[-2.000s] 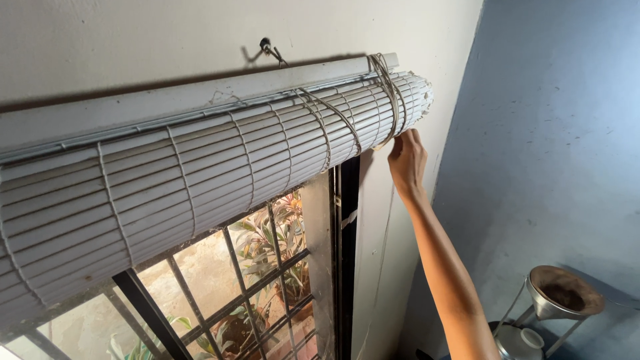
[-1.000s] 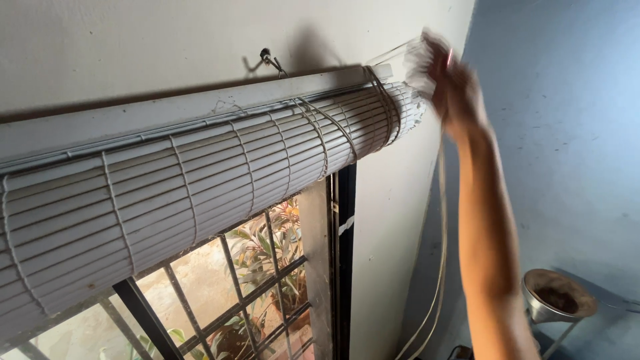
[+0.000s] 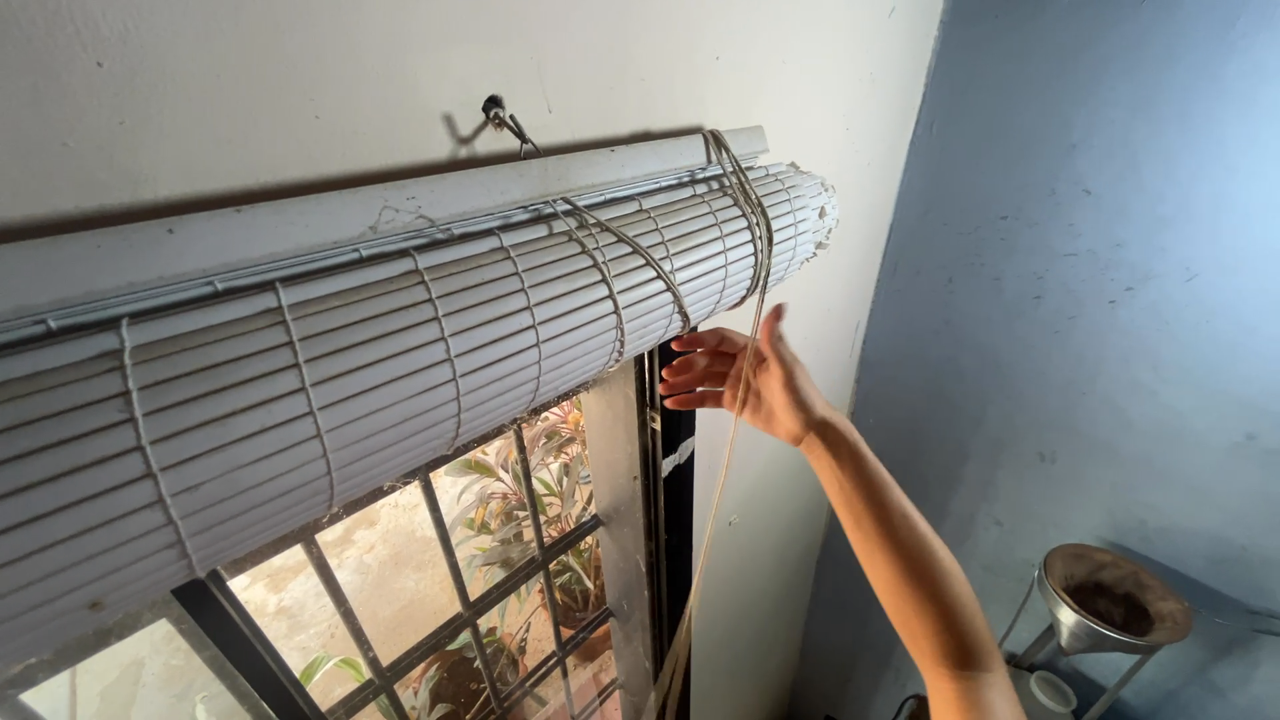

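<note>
A rolled-up white slatted blind [image 3: 380, 370] hangs under a white head rail [image 3: 300, 205] above the window. Cord [image 3: 755, 220] is wound several times around the rail and the roll near its right end, and its loose length runs down past the window frame. My right hand [image 3: 745, 375] is just below the roll's right part, fingers apart and pointing left, thumb up. The hanging cord crosses the palm, but the fingers are not closed on it. My left hand is out of view.
A metal hook [image 3: 495, 112] sticks out of the wall above the rail. Below the blind is a window with a dark metal grille [image 3: 470, 610], with potted plants outside. At the lower right, a metal funnel-shaped bowl [image 3: 1110, 600] on a stand is near the blue wall.
My right hand was below the roll's end, then rose to its upper right, blurred, with cord near it. Now it is lower and further left, under the roll, fingers spread.
</note>
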